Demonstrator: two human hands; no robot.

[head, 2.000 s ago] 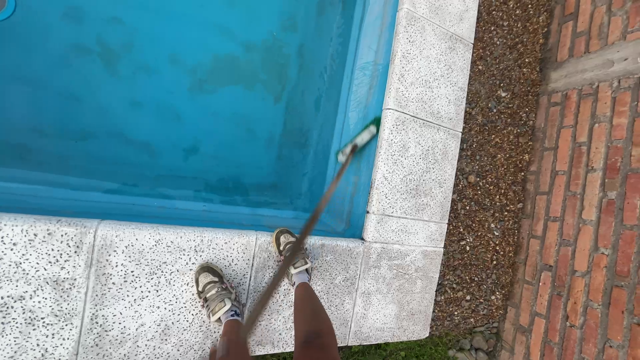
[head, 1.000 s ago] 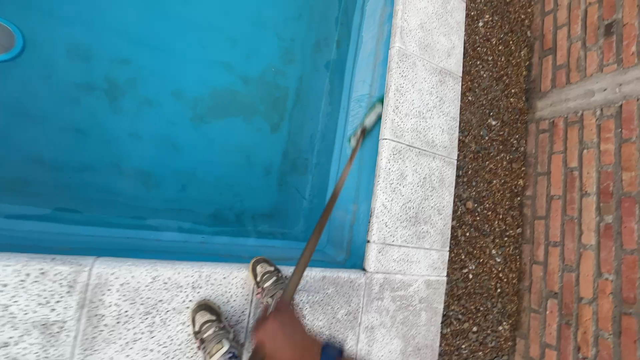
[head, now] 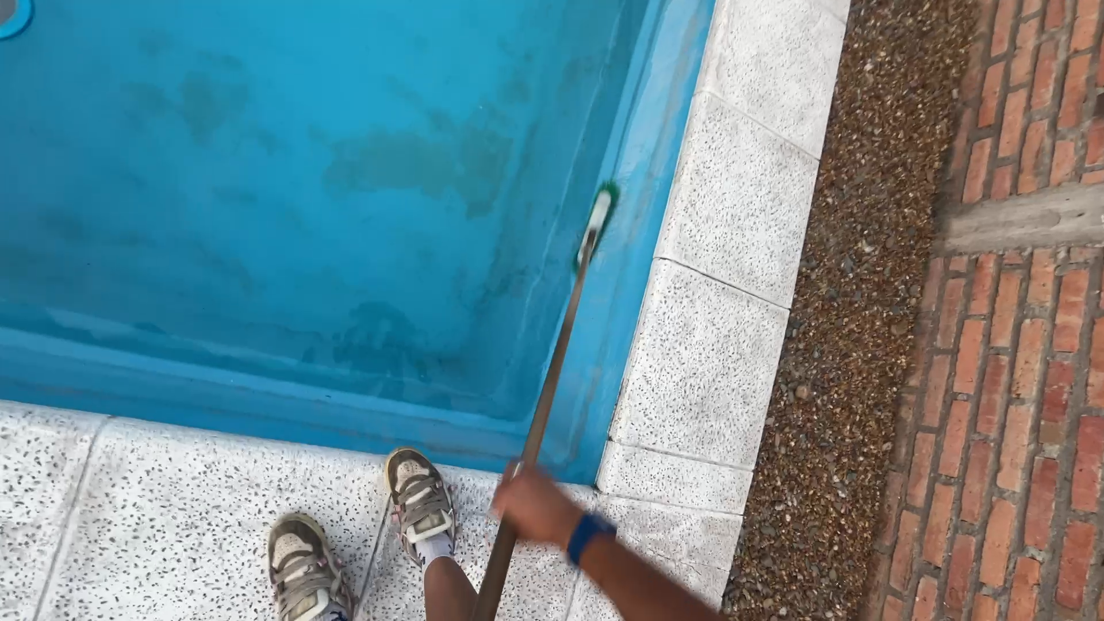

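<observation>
My right hand (head: pixel 536 504), with a blue band at the wrist, is closed around a long brown pole (head: pixel 556 371) near the bottom centre. At the pole's far end a white-backed pool brush with green bristles (head: pixel 598 226) lies against the blue side wall of the swimming pool (head: pixel 345 224), near the corner. The pole's lower end runs out of the frame at the bottom. My left hand is out of view.
Speckled white coping slabs (head: pixel 720 362) edge the pool. My feet in sneakers (head: pixel 421 500) stand on the near slabs, close to the water. Beyond the right coping lie a gravel strip (head: pixel 849 328) and brick paving (head: pixel 1018 414). A round blue-rimmed object (head: pixel 13 17) is at the top left.
The brush has moved away from the coping, lower on the pool wall. My right hand, on the pole, shows more fully than a second ago.
</observation>
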